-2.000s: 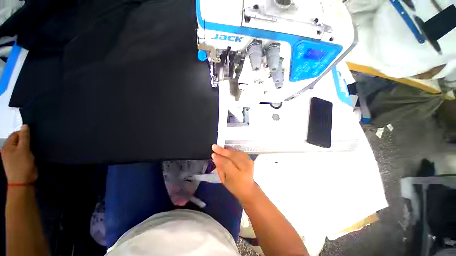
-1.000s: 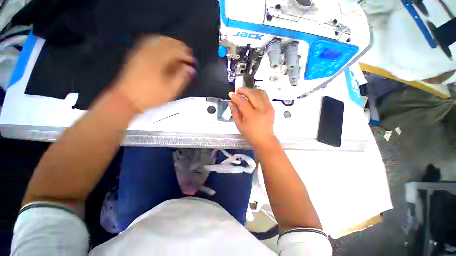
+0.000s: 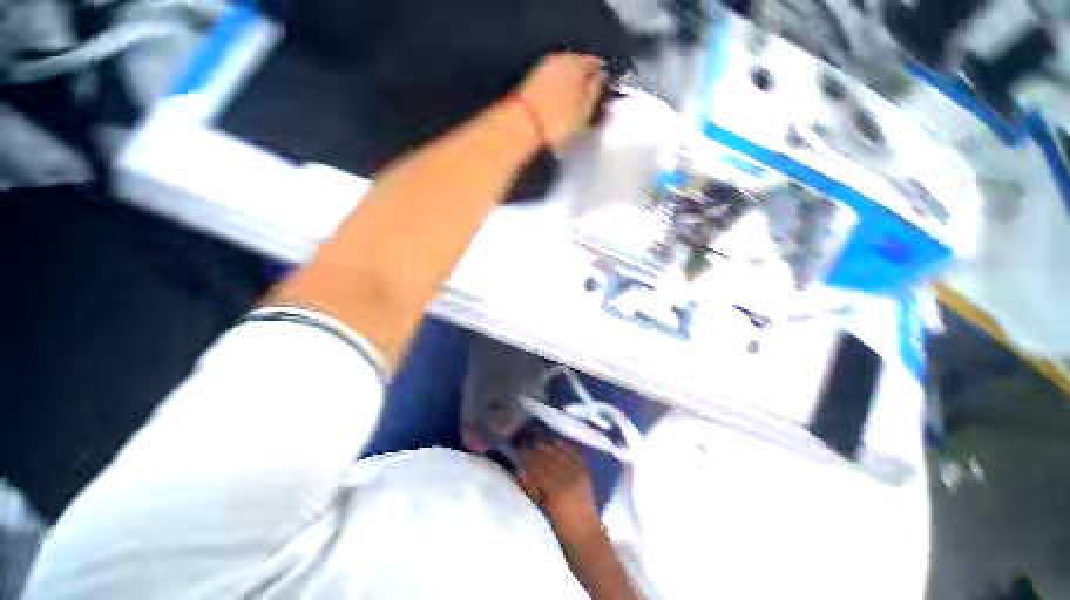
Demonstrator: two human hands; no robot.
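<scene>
The black fabric panel (image 3: 399, 82) lies on the left of the white machine table, bunched at its right end. My left hand (image 3: 567, 99) reaches across and is closed on the right end of the black fabric. The overlock machine (image 3: 821, 152) stands to the right, its needle area (image 3: 704, 217) blurred, with no black cloth seen at it. My right hand (image 3: 552, 471) is low at my lap, below the table edge, near narrow white strips (image 3: 581, 416). Its fingers are partly hidden and blurred, so its grip does not show.
A black phone (image 3: 846, 393) lies right of the machine head. The table's front edge (image 3: 516, 333) runs slantwise. White cut panels (image 3: 774, 516) lie below it at the right. White cloth (image 3: 1021, 246) is at the far right.
The view has turned and shifted. The black cloth has moved away from the needle area. My left hand has closed on its right end. My right hand has dropped from the needle area to the lap.
</scene>
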